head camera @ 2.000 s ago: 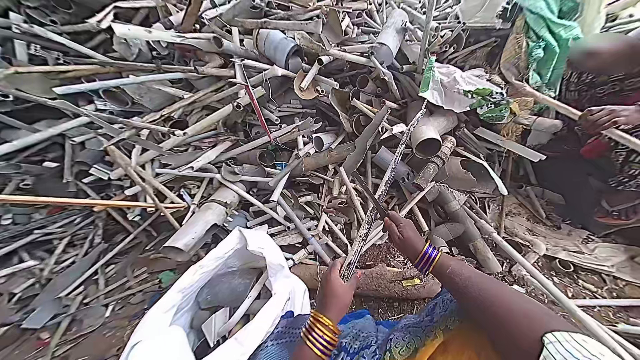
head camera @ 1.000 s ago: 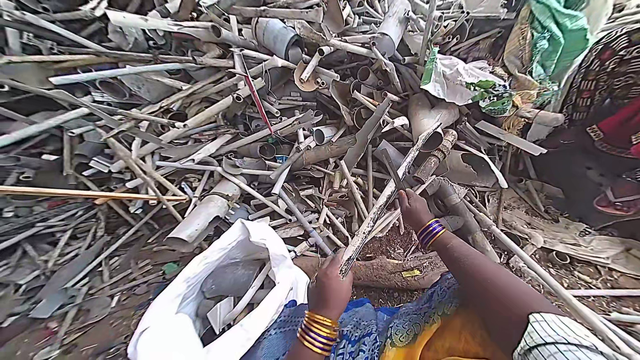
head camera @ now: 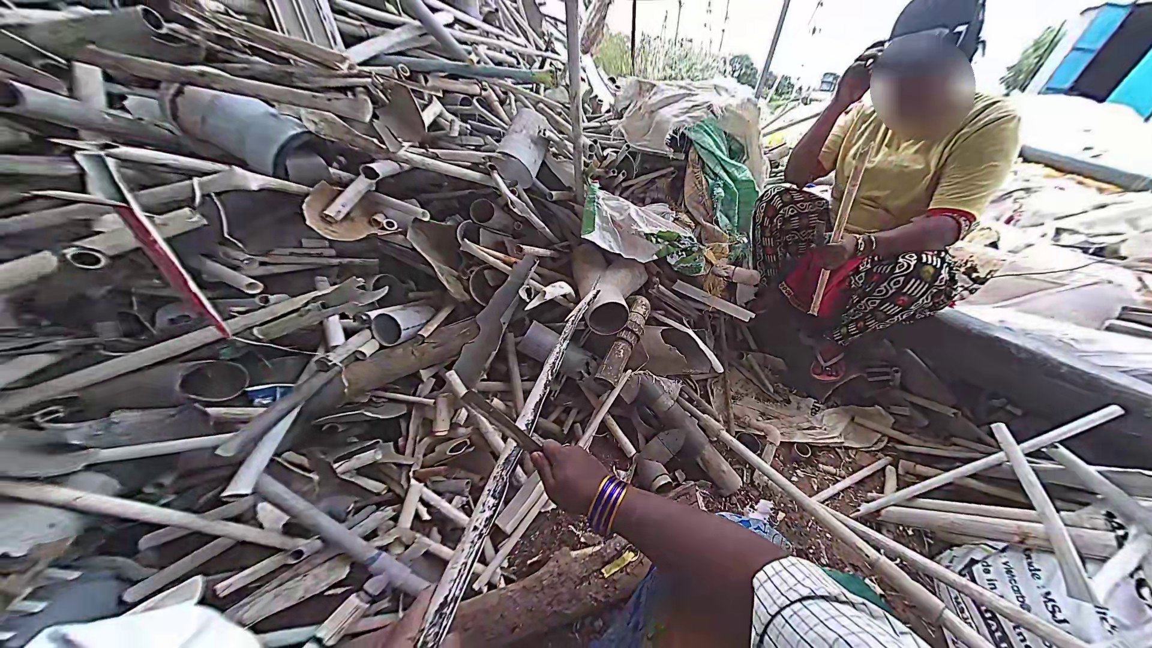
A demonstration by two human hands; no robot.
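My right hand, with purple and gold bangles at its wrist, is closed on a narrow tool that looks like a long blade; its exact kind is unclear. The tool crosses a long, weathered strip, whitish with dark streaks, which slants up from the bottom edge. My left hand is at the bottom edge, mostly cut off, around the strip's lower end. Old pipes and split pipe pieces lie beyond both hands.
A heap of scrap pipes fills the left and middle. A log lies below my right hand. A white sack is at lower left. At right a person sits holding a strip; long pipes lie at lower right.
The view has swung up and right, bringing the seated person into fuller view. The white sack has mostly left the frame. The long strip stays in my left hand.
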